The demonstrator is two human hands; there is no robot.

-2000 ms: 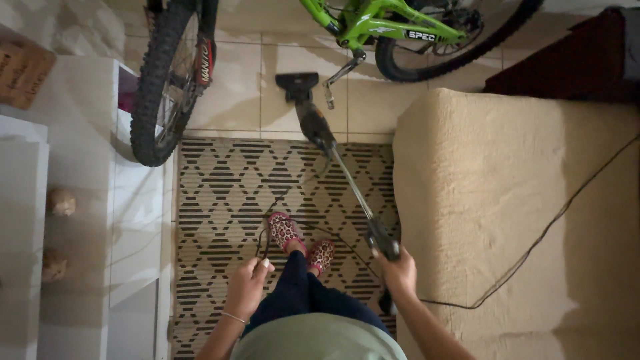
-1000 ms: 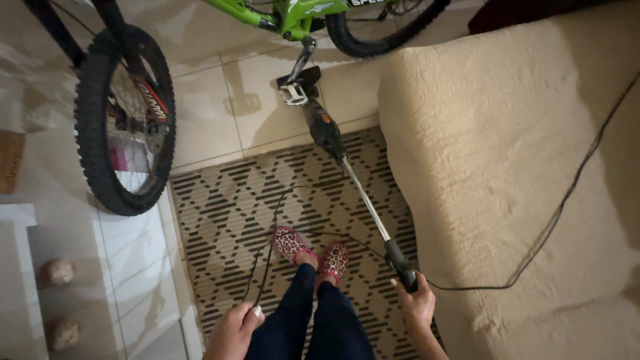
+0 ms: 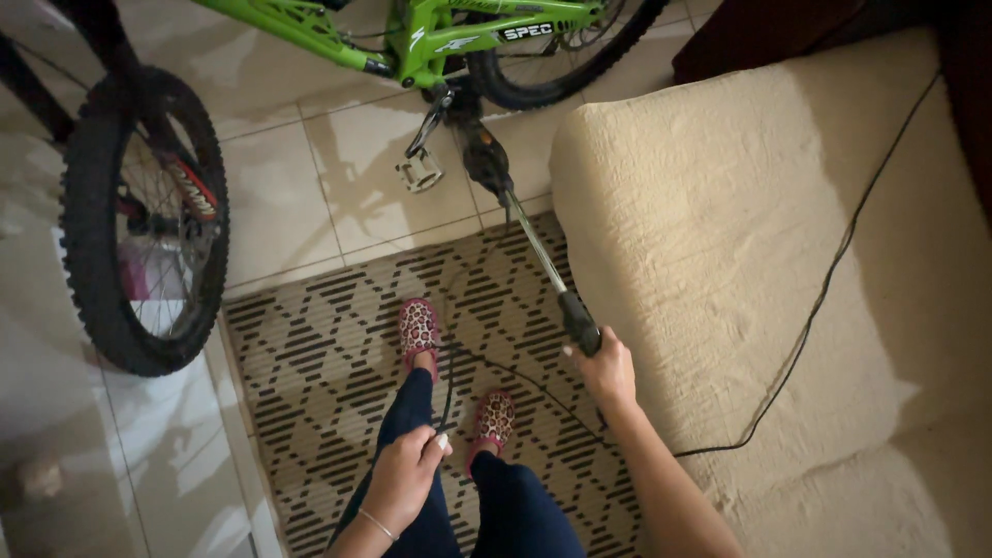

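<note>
My right hand is closed around the black handle of a stick vacuum cleaner. Its metal tube slants up and left to a dark body, and the floor head is partly hidden at the bicycle's crank. My left hand, with a thin bracelet at the wrist, grips a black power cord between thumb and fingers. The cord trails over the patterned rug, passes under or behind my right forearm and runs up across the covered sofa.
A green mountain bicycle stands across the top, its knobby front wheel at the left and its pedal low over the floor tiles. My feet, in leopard-print slippers, are on the rug. White furniture lies along the left.
The vacuum's floor head has moved from the tiles before the bicycle to beneath it, by the crank. My feet have stepped apart, one ahead of the other. The view has shifted.
</note>
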